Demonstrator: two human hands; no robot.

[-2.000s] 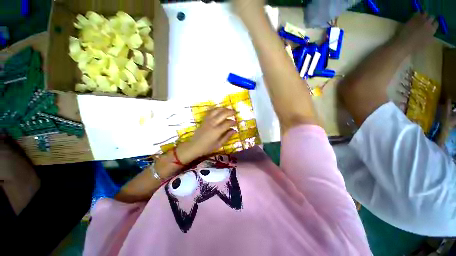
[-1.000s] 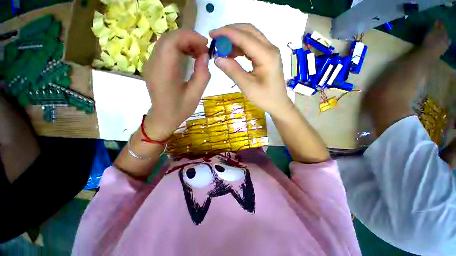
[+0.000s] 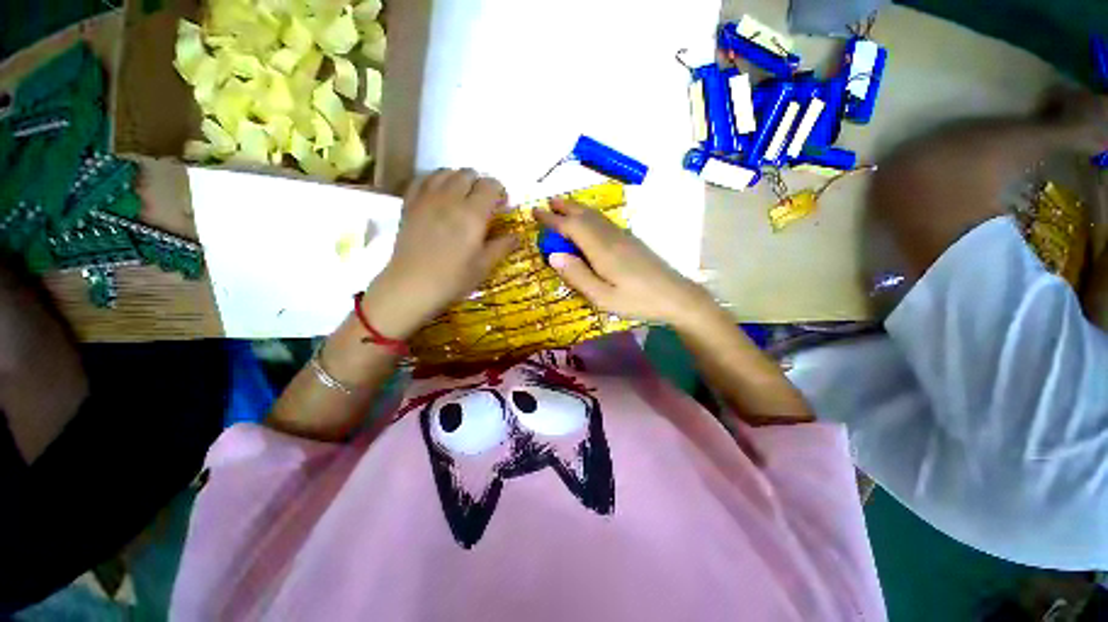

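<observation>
Amber wired boards (image 3: 523, 304) lie in overlapping rows on the white sheet close to my body. My right hand (image 3: 614, 267) holds a blue cell (image 3: 557, 244) between thumb and fingers, just over the boards. My left hand (image 3: 450, 237) is at the upper left edge of the boards, its fingers curled near the cell; whether it grips anything is hidden. Another blue cell (image 3: 610, 159) with a thin wire lies on the white sheet beyond the boards.
A cardboard box (image 3: 401, 97) of yellow slips stands at upper left, green circuit boards (image 3: 73, 207) at far left. A pile of blue cells (image 3: 778, 116) and a single amber board (image 3: 792, 210) lie at right. Another person's arm (image 3: 960, 194) is at far right.
Both hands have come down from above the white sheet to the amber boards, the right one with a cell. A blue cell now shows on the sheet beyond them.
</observation>
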